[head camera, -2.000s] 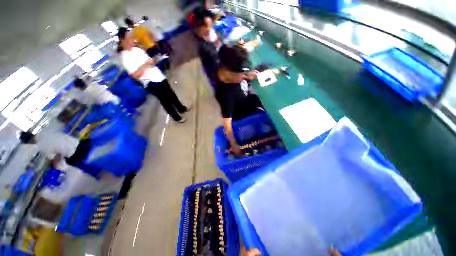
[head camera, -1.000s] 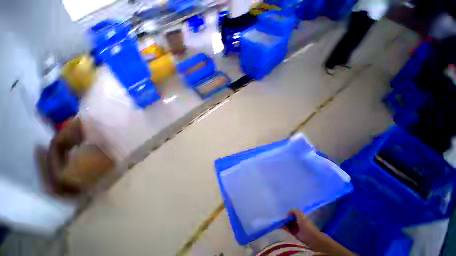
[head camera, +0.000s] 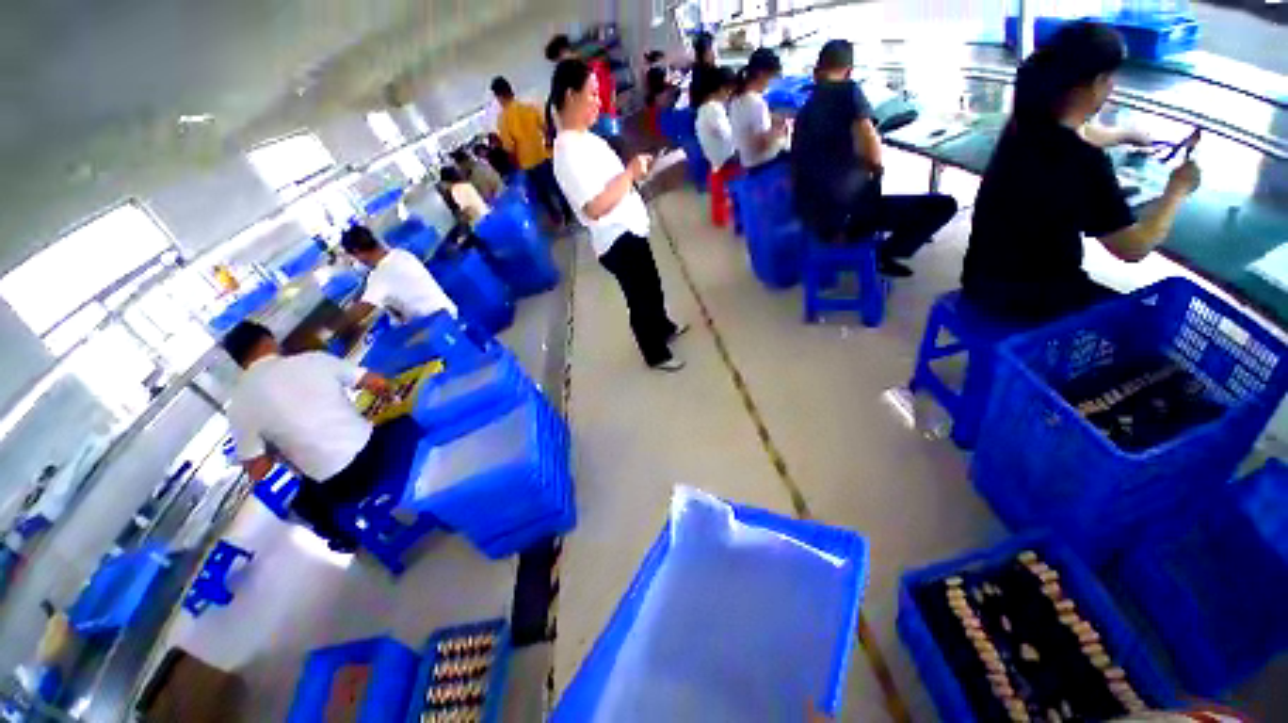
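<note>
A shallow blue tray (head camera: 852, 593) is at the bottom middle, tilted, its near end cut off by the picture's edge. It has a whitish liner (head camera: 735, 622) with one corner sticking up at the far left. No parts show on the liner. A tiny skin-coloured patch, perhaps a fingertip of my right hand (head camera: 819, 712), shows at the tray's near right side; the rest is out of the picture. My left hand is not in view. A bit of red-and-white striped cloth shows at the bottom right edge.
Blue crates with dark parts (head camera: 1024, 636) stand right of the tray, including a deeper perforated crate (head camera: 1088, 487). A person in black sits at the green bench (head camera: 1229, 212). A person in white (head camera: 600, 198) stands in the aisle. Stacked blue crates (head camera: 495, 466) and seated workers are left.
The view has swung from the left side of the aisle to along it. The tray now sits lower and is cut off, and the hand on it has almost left the picture.
</note>
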